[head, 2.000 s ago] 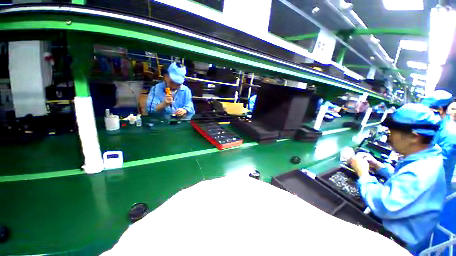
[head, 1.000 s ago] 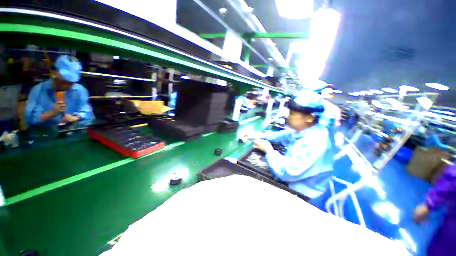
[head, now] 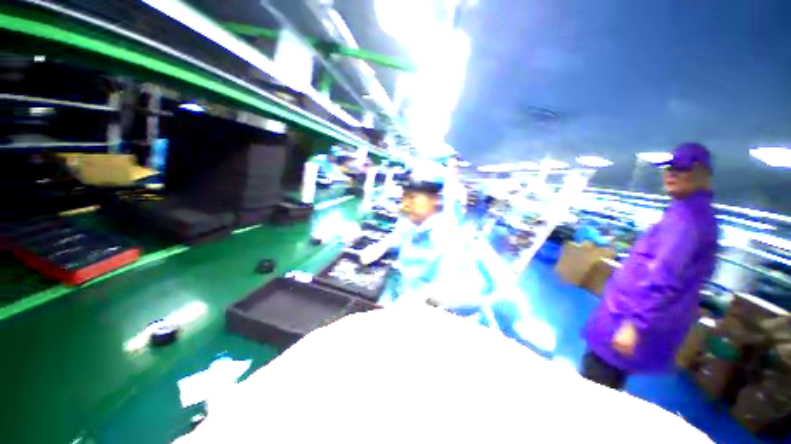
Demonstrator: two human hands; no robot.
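Observation:
Neither of my hands is in view; a large white blown-out shape fills the bottom middle. A small round black lens unit [head: 164, 331] stands on the green bench [head: 95, 368] in a bright reflection. Another black unit [head: 265, 266] stands farther along the bench. A crumpled white wiping cloth [head: 211, 380] lies at the lower left, against the white shape. A small dark item [head: 198, 420] shows partly beside it. An empty black tray [head: 286, 305] lies right of the near unit.
A parts tray [head: 354, 273] lies before a co-worker in blue [head: 421, 251]. A red-edged tray [head: 78, 251] and dark stacked boxes [head: 217, 178] stand across the line. A person in purple [head: 663, 277] stands in the aisle at right, near cardboard boxes [head: 577, 263].
The view has swung right, so bench things have shifted left. The cloth and the whole person in purple have come into view. The co-worker across the line has left the picture.

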